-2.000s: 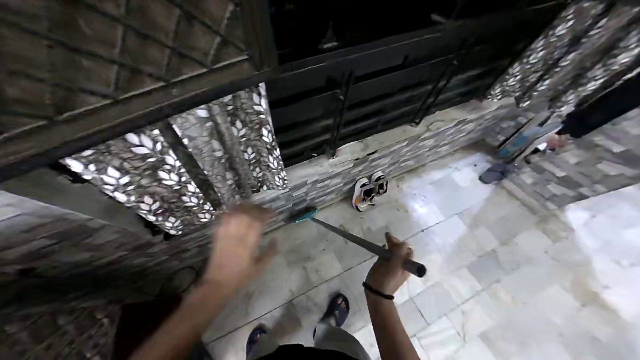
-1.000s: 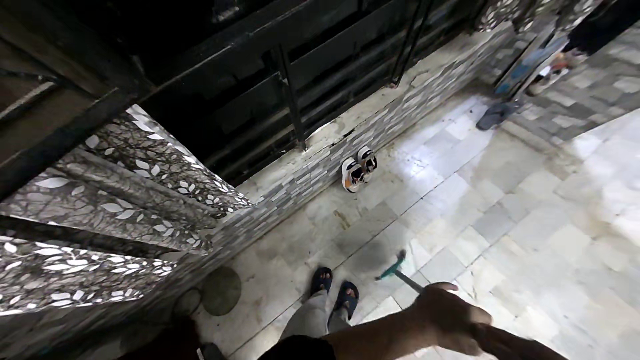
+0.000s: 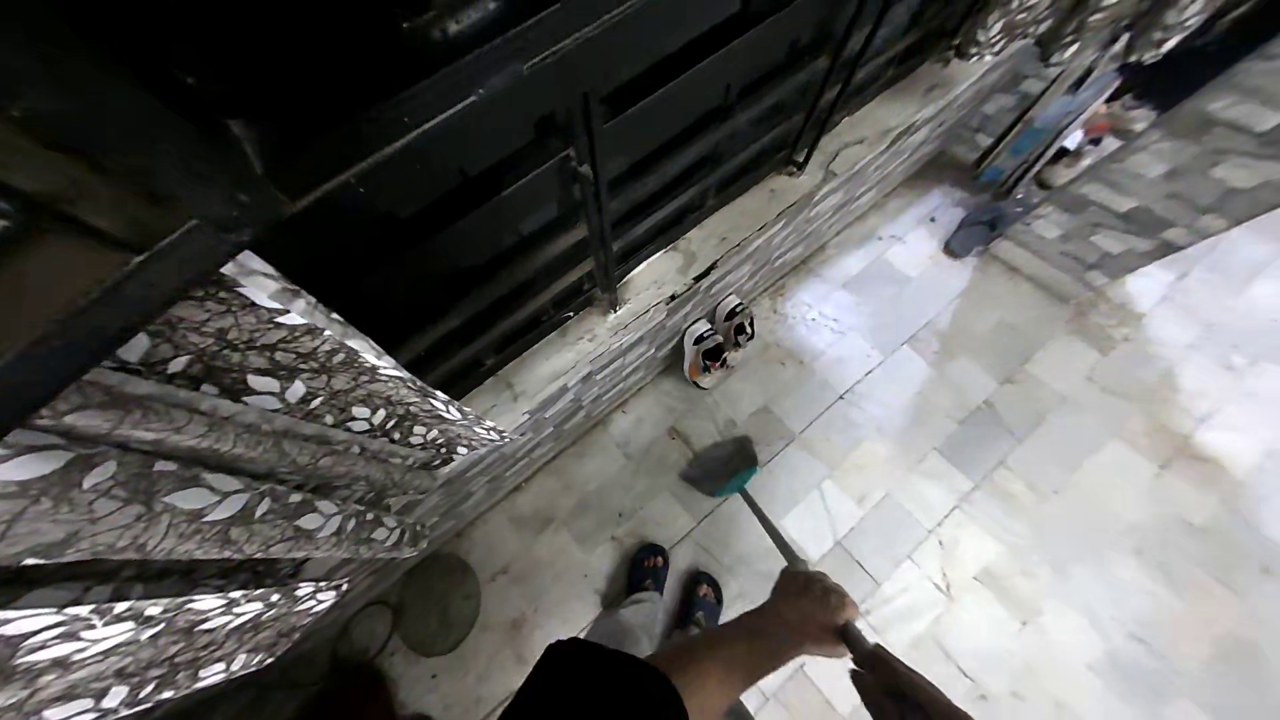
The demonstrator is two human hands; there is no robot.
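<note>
A long-handled broom with a dark head and teal collar [image 3: 735, 482] slants from the lower right, its head low over or on the tiled floor. One hand, apparently my left hand [image 3: 812, 610], is wrapped around its handle. Lower on the right, my right hand [image 3: 890, 685] is at the upper part of the handle, dark and partly cut off by the frame edge; its fingers are hard to make out. My sandalled feet [image 3: 675, 580] stand on the floor left of the handle.
A pair of shoes [image 3: 718, 345] sits beside the tiled ledge [image 3: 640, 355]. Black metal grille [image 3: 600, 200] and patterned curtains [image 3: 250, 400] line the left. A round cover [image 3: 438, 603] lies near the wall. Dark footwear [image 3: 975, 228] rests by a step at upper right.
The left hand, earlier off the handle, now grips it. The broom head has moved away from the wall, and lately from beside my feet to farther ahead of them.
</note>
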